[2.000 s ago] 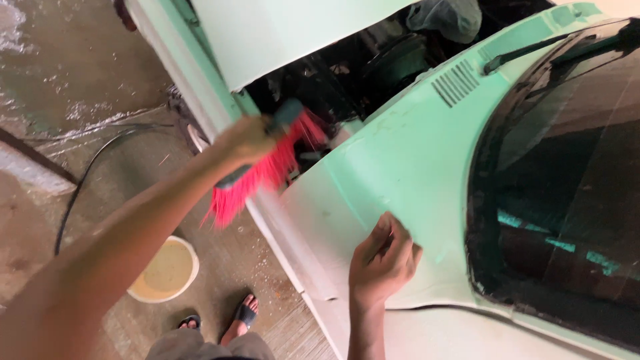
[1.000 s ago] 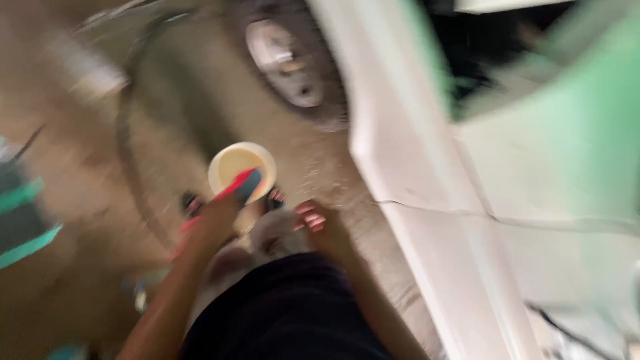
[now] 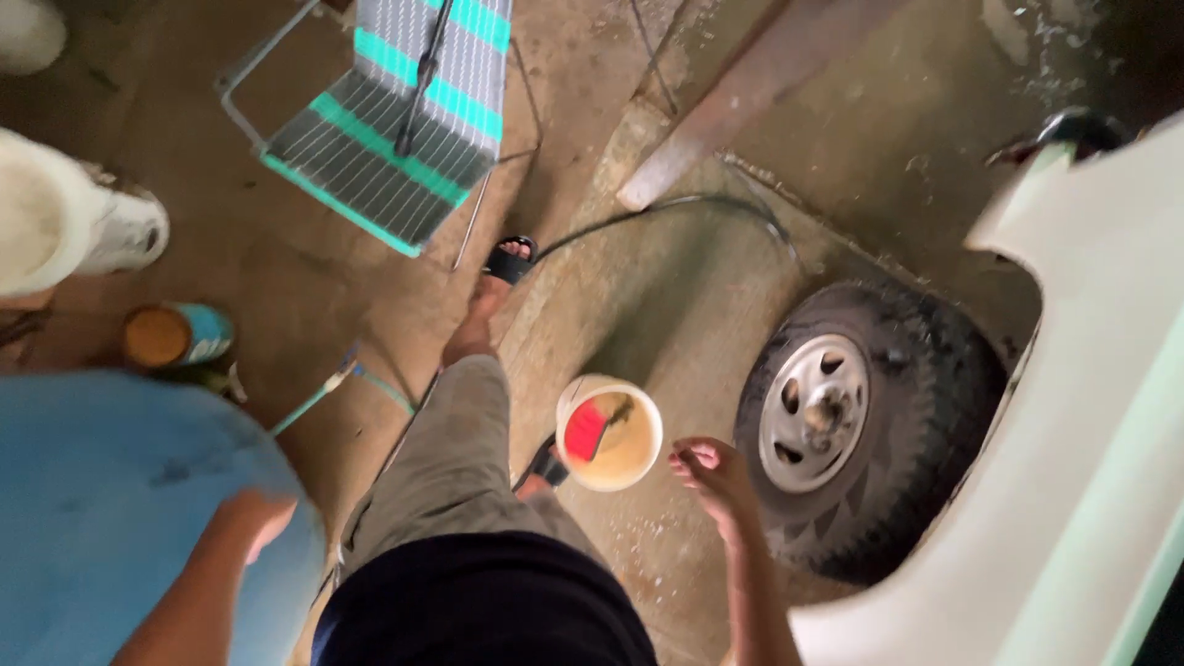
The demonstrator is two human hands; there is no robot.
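A white bucket (image 3: 655, 435) of cloudy yellowish liquid stands on the floor beside my foot. The red-bristled brush (image 3: 585, 431) lies inside it, against the left part of the rim. My right hand (image 3: 710, 470) hangs between the bucket and the car wheel (image 3: 814, 413), fingers loosely curled, holding nothing. At the lower left, my left hand (image 3: 259, 520) is above a large blue rounded container (image 3: 139, 490); it is blurred, and its fingers are partly hidden.
The white car's fender (image 3: 1091, 305) borders the right side. A green-and-grey striped folding chair (image 3: 370, 157) stands at the top left. A black hose (image 3: 638, 211) crosses the floor past a post (image 3: 703, 120). White buckets (image 3: 69, 213) and a can (image 3: 205, 333) are at the left.
The brush has been let go and now rests in the bucket; earlier it was in my left hand, over the car's engine bay. My hands have moved apart. The view has swung left.
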